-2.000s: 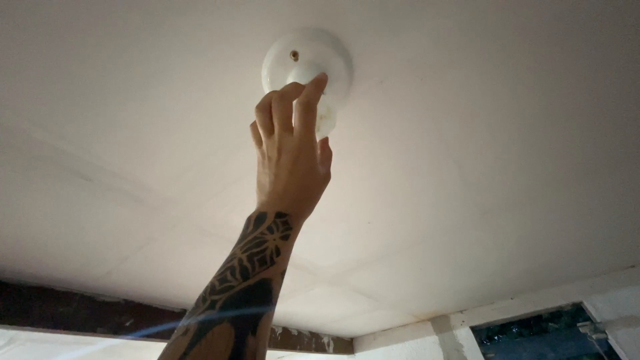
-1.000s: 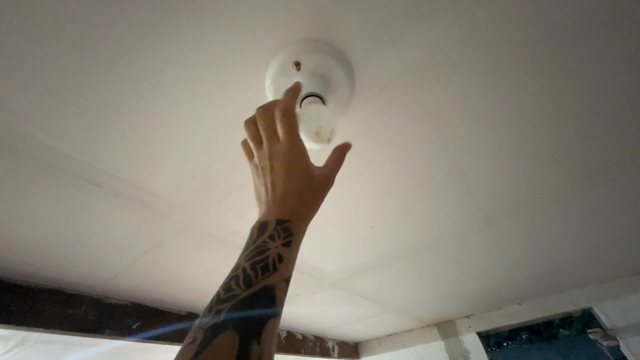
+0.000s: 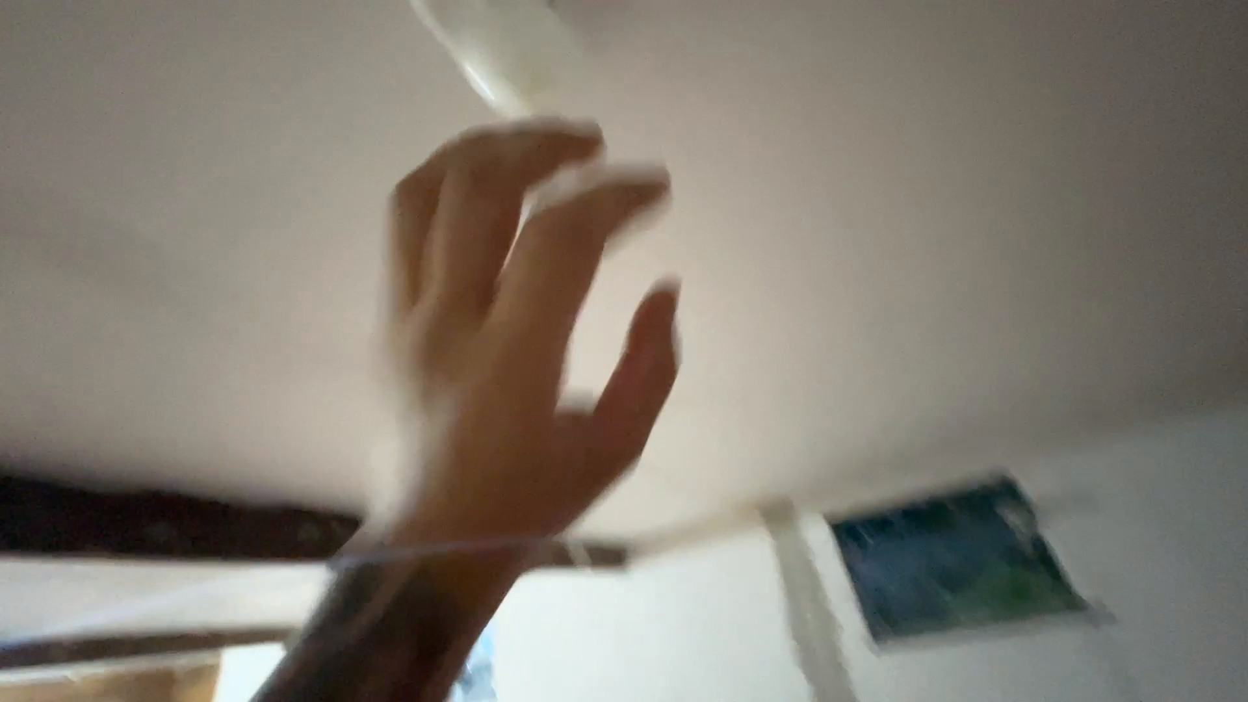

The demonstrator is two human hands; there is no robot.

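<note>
My left hand (image 3: 507, 361) is raised toward the ceiling, blurred by motion, with a dark tattoo on its forearm. The back of the hand faces me. Its fingers are bent and spread, the thumb stands apart at the right, and I see nothing held between them. Just above the fingertips, cut off by the top edge, is the blurred white shape of the ceiling lamp holder and bulb (image 3: 517, 58). Blur hides where one ends and the other begins. My right hand is out of the picture.
The pale ceiling (image 3: 877, 244) spans most of the view. A dark beam (image 3: 175, 522) runs along the lower left. On the white wall (image 3: 673, 624) at the lower right is a dark opening or window (image 3: 960, 565), with a grey vertical strip (image 3: 807, 604) left of it.
My left hand was at the bulb with its fingers around it, then came away, showing the bulb in the holder. Now it is lower, below the fixture. The view has tilted downward.
</note>
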